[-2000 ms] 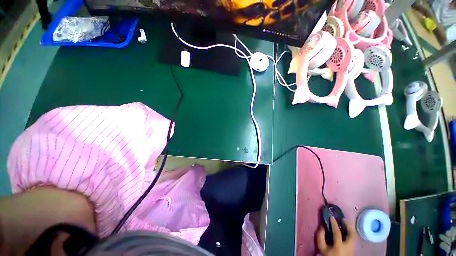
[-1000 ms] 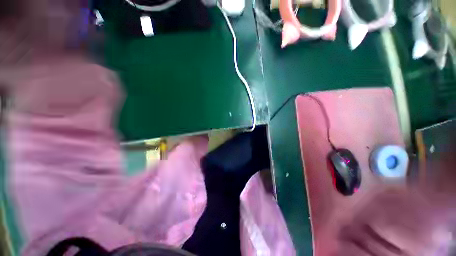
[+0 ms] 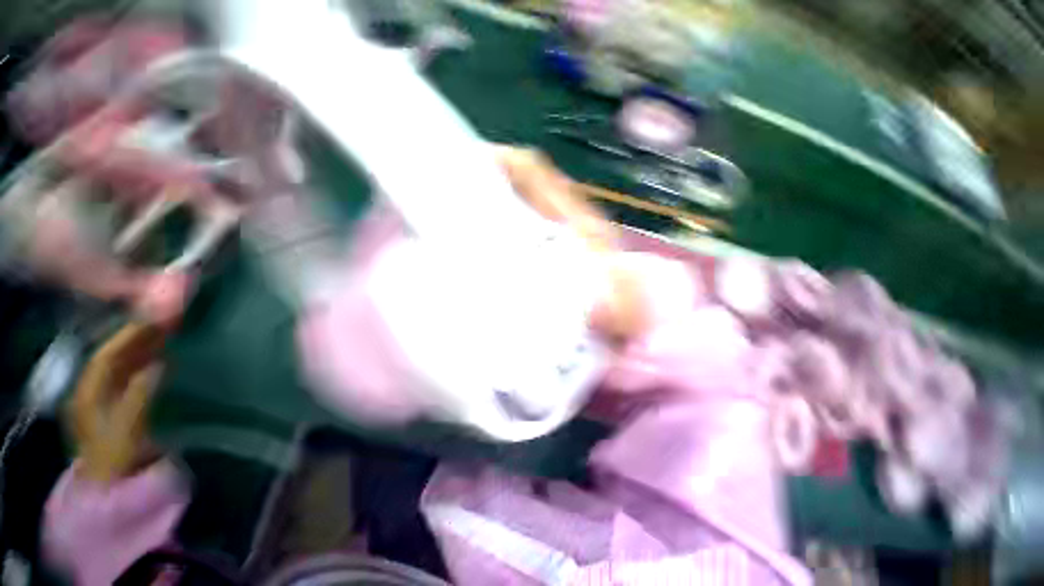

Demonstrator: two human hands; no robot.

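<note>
The frame is strongly blurred. A large white headset (image 3: pixel 458 298) is close to the camera, tilted, with its band running to the upper left and a round ear cup at its lower end. A soft pale-pink ear cushion (image 3: pixel 361 332) shows beside it. My right hand (image 3: pixel 578 246) grips the headset from its far right side; its palm is hidden. My left hand (image 3: pixel 115 401) is at the lower left, fingers apart, with nothing visible in it. Its fingertips are close to the grouped headsets; I cannot tell whether they touch.
Pink and white headsets (image 3: pixel 126 172) stand at the upper left. Many pale-pink ear cushions (image 3: pixel 870 366) are piled at the right. Dark tools and a tape-like ring (image 3: pixel 658 120) lie on the green side bench (image 3: pixel 801 172) at the top.
The view has swung to the right. My right hand has left the mouse and now holds a white headset. My left hand has come into view beside the grouped headsets.
</note>
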